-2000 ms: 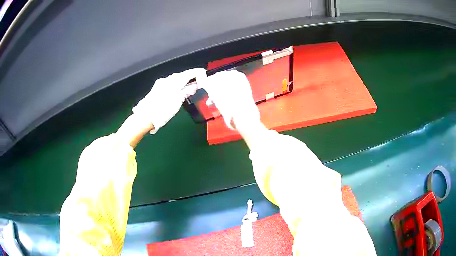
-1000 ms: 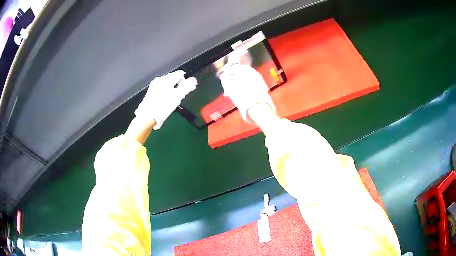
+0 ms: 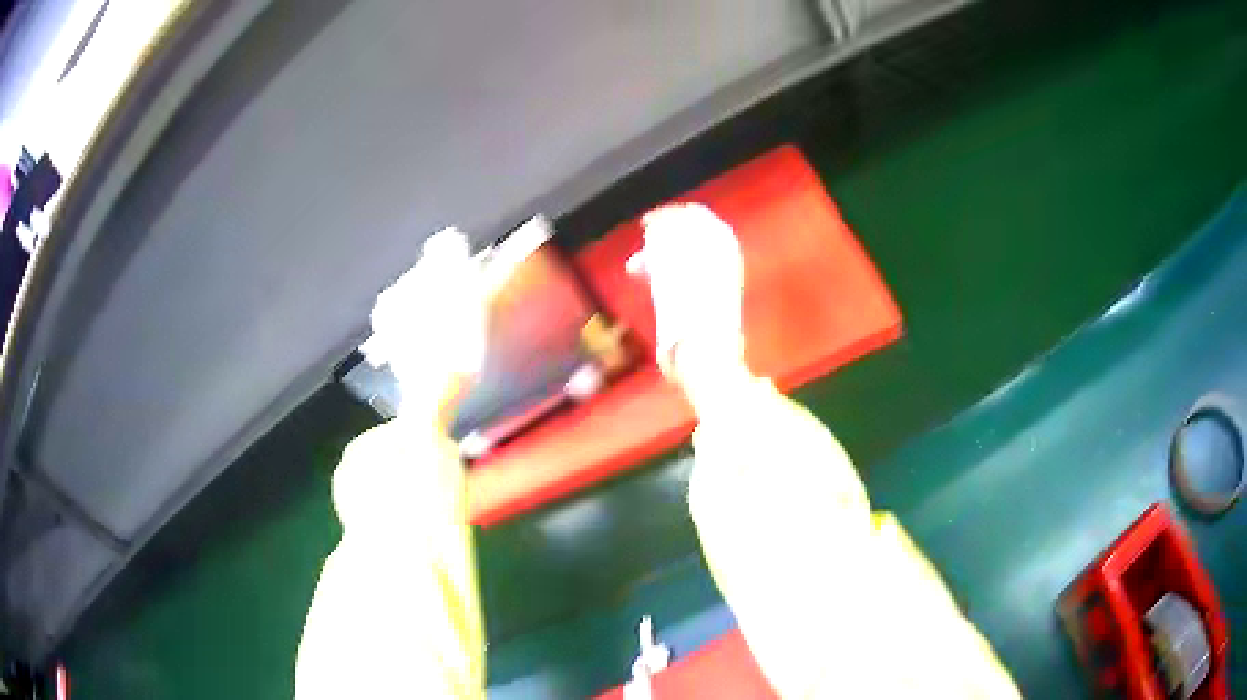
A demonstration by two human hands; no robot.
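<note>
A dark-edged display panel lies tilted over the left part of a red carrier pad on the dark green belt, blurred. Pale tape bits show at its edges and an orange patch near its right corner. My left hand, in a white glove, is over the panel's left part; its fingers are overexposed and I cannot tell if they grip. My right hand, in a white glove, is over the pad to the right of the panel, fingers curled, apart from the panel.
A red tape dispenser with a roll stands at the lower right, a pale ring beside it. A red work mat with a small white clip is at the bottom edge. A grey metal side panel runs behind the belt.
My right hand has come off the panel and is now right of it. My left hand now covers the panel's left part. Panel and pad appear farther left and lower; the view has shifted.
</note>
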